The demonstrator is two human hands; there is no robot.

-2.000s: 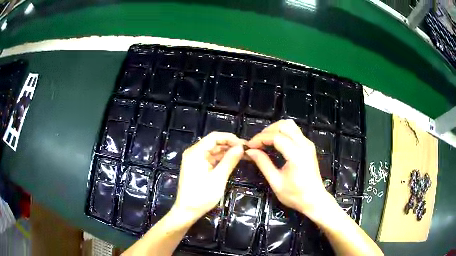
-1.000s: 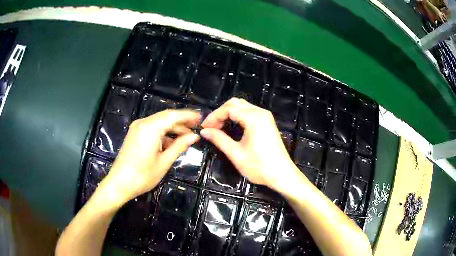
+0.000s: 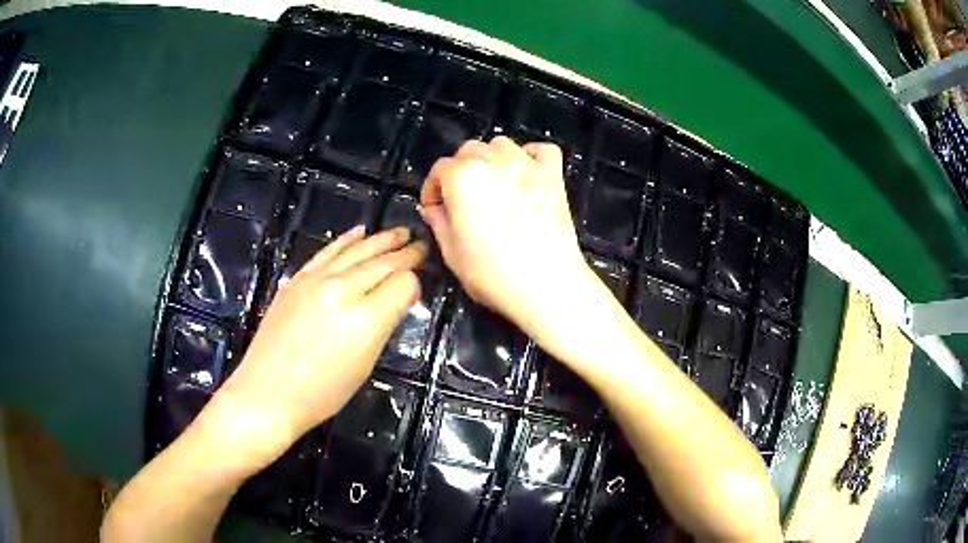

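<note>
The glossy black blister tray [image 3: 478, 350] lies flat on the green mat, with rows of rectangular pockets. My left hand [image 3: 329, 318] is low over the tray, left of the middle, fingers extended and fingertips at a pocket; nothing shows in it. My right hand [image 3: 504, 217] is over the tray's upper middle, fingers curled and fingertips pinched at its left side. Whether it holds a small part is hidden. A small white ring [image 3: 357, 492] lies in a near pocket, and another pale ring [image 3: 615, 484] lies further right on the tray.
A cardboard sheet [image 3: 839, 424] lies right of the tray, with a pile of small dark components [image 3: 862, 451]. Pale rings [image 3: 798, 416] lie between tray and cardboard. A green conveyor [image 3: 679, 74] runs beyond the pale edge. A white cut-out frame [image 3: 16, 93] is at far left.
My hands have separated from their shared pinch. My right hand has turned over and moved up the tray. My left fingers have straightened. The view has shifted, so the tray sits higher and further left.
</note>
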